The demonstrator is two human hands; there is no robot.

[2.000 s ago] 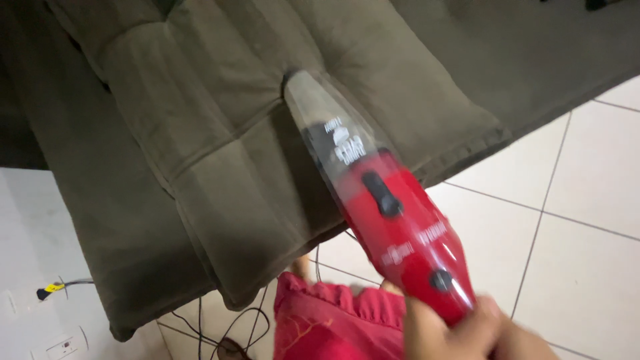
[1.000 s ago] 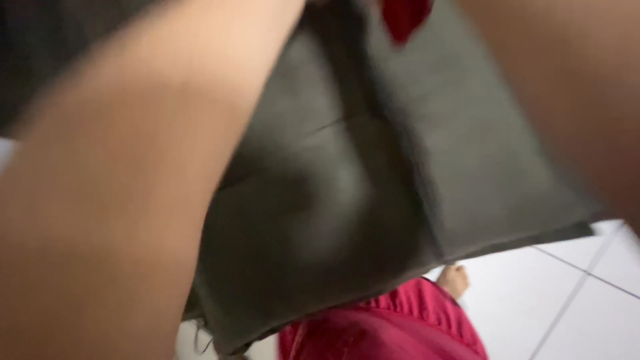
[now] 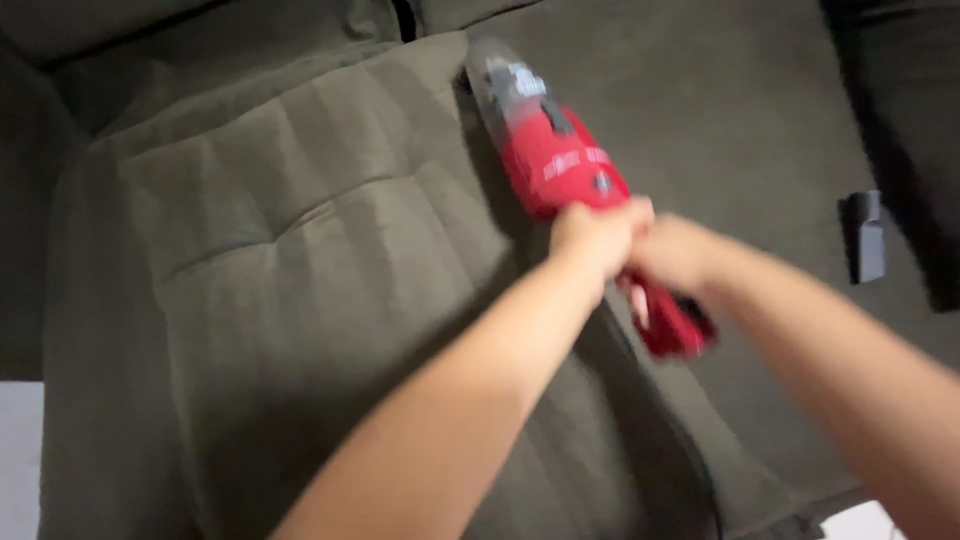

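Note:
A red handheld vacuum cleaner [image 3: 562, 161] with a clear front nozzle lies slanted across the upper middle of the view. My left hand [image 3: 596, 236] and my right hand [image 3: 675, 251] are both closed around its handle, close together; blur hides the exact finger positions. The nozzle tip is at the top right corner of a tufted grey-green cushion [image 3: 337, 247], beside the flat sofa seat [image 3: 720, 112]. Whether the tip touches the fabric cannot be told.
A grey flat nozzle attachment [image 3: 870, 238] lies on the seat at the right. A dark cord [image 3: 694, 450] runs down from the handle over the cushion. Sofa back cushions [image 3: 225, 97] stand along the top left. A bit of white floor [image 3: 859, 521] shows at lower right.
Two seconds ago the vacuum's tip was on the cushion near its front edge, with floor in view; now it is at the cushion's back corner. The view has moved a lot.

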